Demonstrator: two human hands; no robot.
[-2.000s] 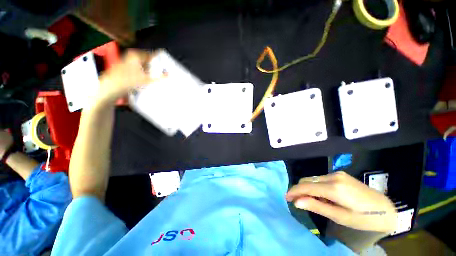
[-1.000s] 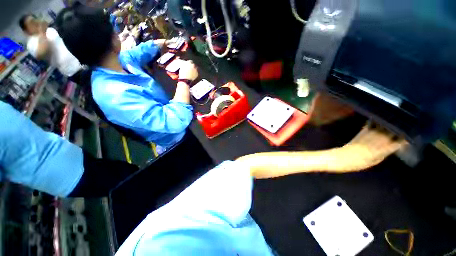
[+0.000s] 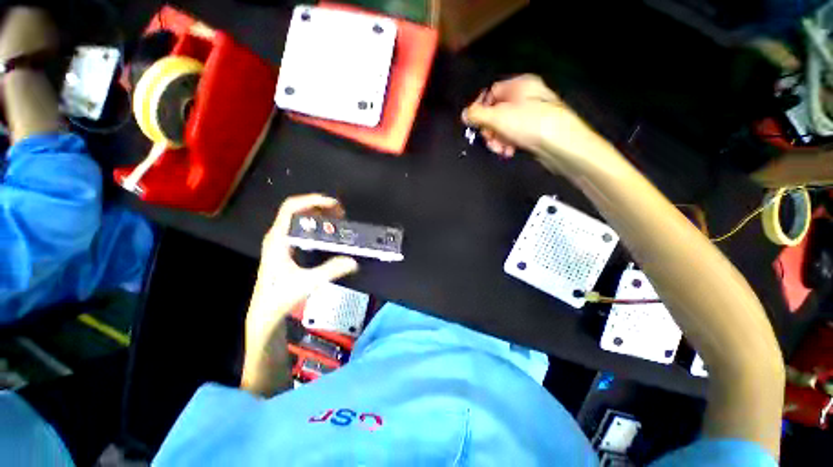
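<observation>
My left hand [image 3: 279,274] holds a set-top box [image 3: 347,237] by its left end, above the bench's near edge. The box is on edge, its dark side with the port row facing me. My right hand [image 3: 521,117] is raised over the bench, fingertips pinched on a small plug [image 3: 471,135], dark and silvery; its details are too small to tell. Another box [image 3: 338,64] lies feet-up on a red pad [image 3: 416,87]. A box with a perforated underside [image 3: 562,246] lies feet-up right of centre; a thin lead [image 3: 626,300] touches its lower corner.
A red tape dispenser [image 3: 233,119] stands at the left, beside another worker's blue sleeve [image 3: 55,219]. More boxes [image 3: 639,319] lie partly behind my right forearm. A yellow tape roll [image 3: 785,217] is at the right. A perforated box [image 3: 336,308] sits below the bench edge.
The view has turned from the printer and the neighbouring worker back down to the bench. A box now shows in my left hand, and my right hand is raised with a small plug.
</observation>
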